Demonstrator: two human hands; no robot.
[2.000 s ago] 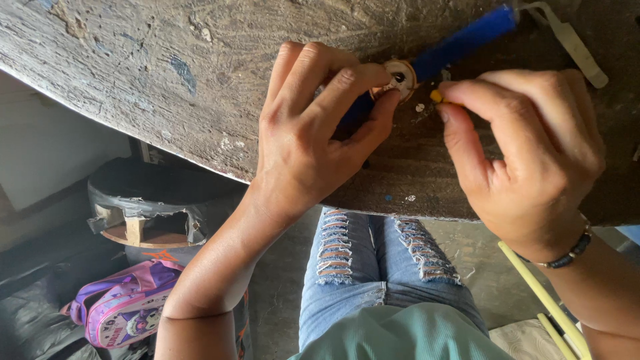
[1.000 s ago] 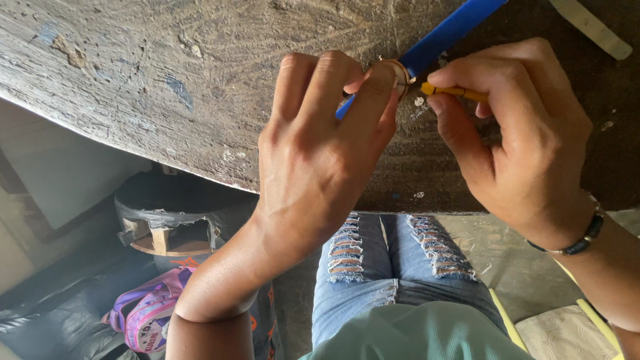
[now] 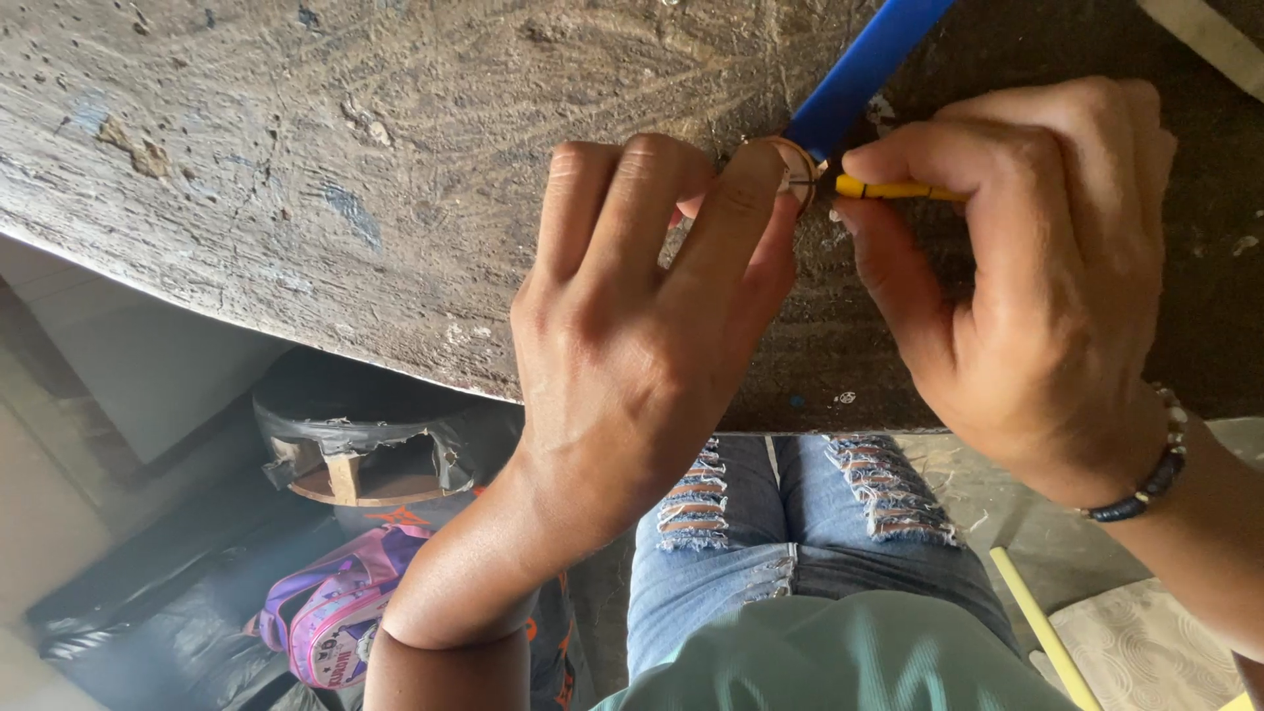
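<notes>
My left hand (image 3: 642, 326) grips a wristwatch case (image 3: 796, 178) at its edge, with the round, gold-coloured rim standing up between thumb and fingers. A blue strap (image 3: 859, 74) runs from the case toward the top of the view. Just right of the case, my right hand (image 3: 1037, 267) pinches a thin yellow tool (image 3: 894, 189) with dark rings, its blunt near end close to the rim. Whether the tool touches the case cannot be told. The inside of the case is mostly hidden by my left fingers.
The worn wooden tabletop (image 3: 425, 188) has a curved front edge near my lap. Metal tweezers (image 3: 1210, 44) lie at the top right. Below left are a torn black stool (image 3: 375, 415) and a pink and purple backpack (image 3: 341, 612). A yellow chair part (image 3: 1042, 627) stands low at the right.
My left hand has turned the watch case from lying face-up to more on edge. The yellow tool in my right hand shows more of its length than two seconds ago.
</notes>
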